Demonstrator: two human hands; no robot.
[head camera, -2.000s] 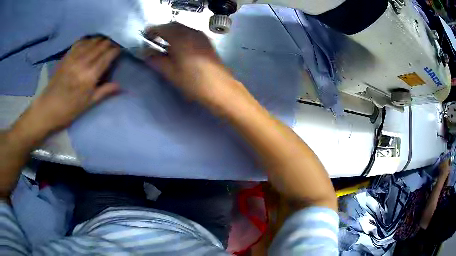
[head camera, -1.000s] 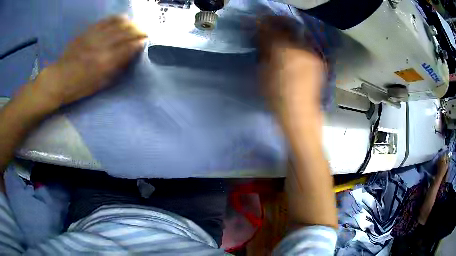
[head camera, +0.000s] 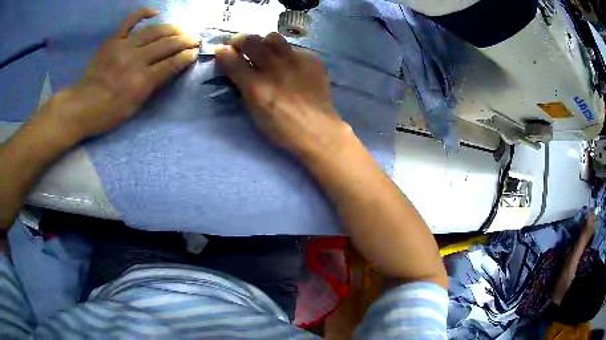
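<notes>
A light blue garment panel (head camera: 219, 172) lies flat on the machine table and reaches its front edge. My left hand (head camera: 136, 70) rests flat on the cloth, fingertips at a small cut piece (head camera: 214, 41) under the bright light. My right hand (head camera: 279, 83) pinches the other end of that piece between thumb and fingers. Dark snips blades (head camera: 222, 91) poke out below my right palm. The knurled knob (head camera: 293, 24) is just above my right hand. The needle is not clearly visible.
The white machine head (head camera: 525, 73) stands upper right. Narrow blue strips (head camera: 428, 86) hang beside it. A dark slit (head camera: 23, 53) shows in cloth at far left. Below are a red-rimmed mesh basket (head camera: 325, 279) and a crumpled cloth bundle (head camera: 488, 285). Another person's arm (head camera: 573, 259) is at right.
My right hand has come back left from the strips to beside my left hand. The panel now lies flatter, and the small piece is between my fingertips.
</notes>
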